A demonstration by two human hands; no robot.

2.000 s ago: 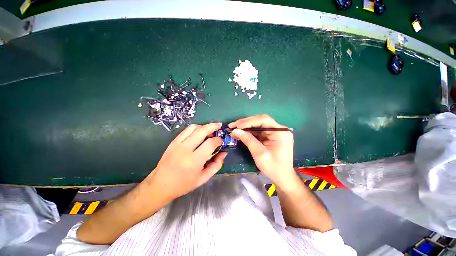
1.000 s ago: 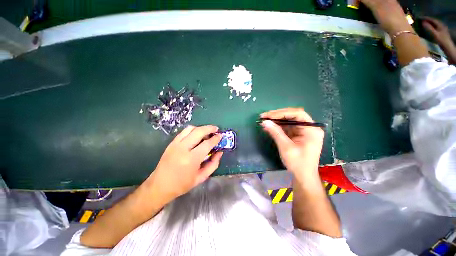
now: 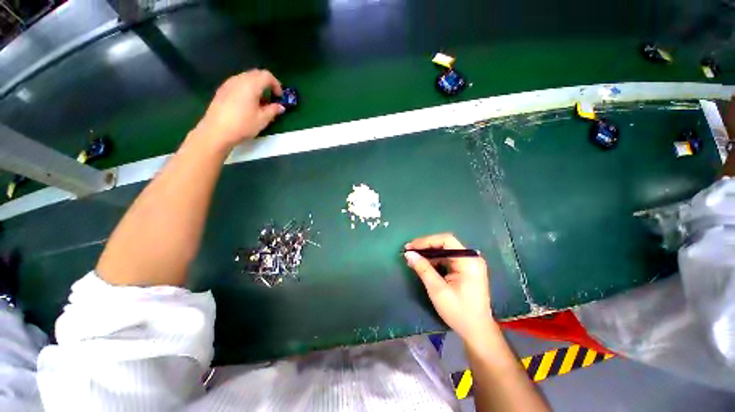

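My left hand (image 3: pixel 242 109) is stretched over the pale rail (image 3: pixel 322 131) at the conveyor belt, its fingertips on a dark blue electronic unit (image 3: pixel 288 99). My right hand (image 3: pixel 455 282) is above the green bench right of centre and holds the slim black tweezers (image 3: pixel 443 253), which point left. The dark pile of small wired components (image 3: pixel 276 253) lies left of centre. The heap of tiny white pads (image 3: pixel 364 203) lies to its right and a little farther away.
The belt (image 3: pixel 363 76) carries spaced units, one (image 3: pixel 450 81) beyond the rail and one (image 3: pixel 98 149) at the left. Another unit (image 3: pixel 604 133) lies on the bench at the right. A grey bracket (image 3: pixel 56 161) crosses the left. A person's white sleeve (image 3: pixel 709 249) is at the right.
My left hand has moved from the bench front to the belt with a unit at its fingertips. My right hand still holds the tweezers. The view has shifted, and the neighbour's reaching arm is gone.
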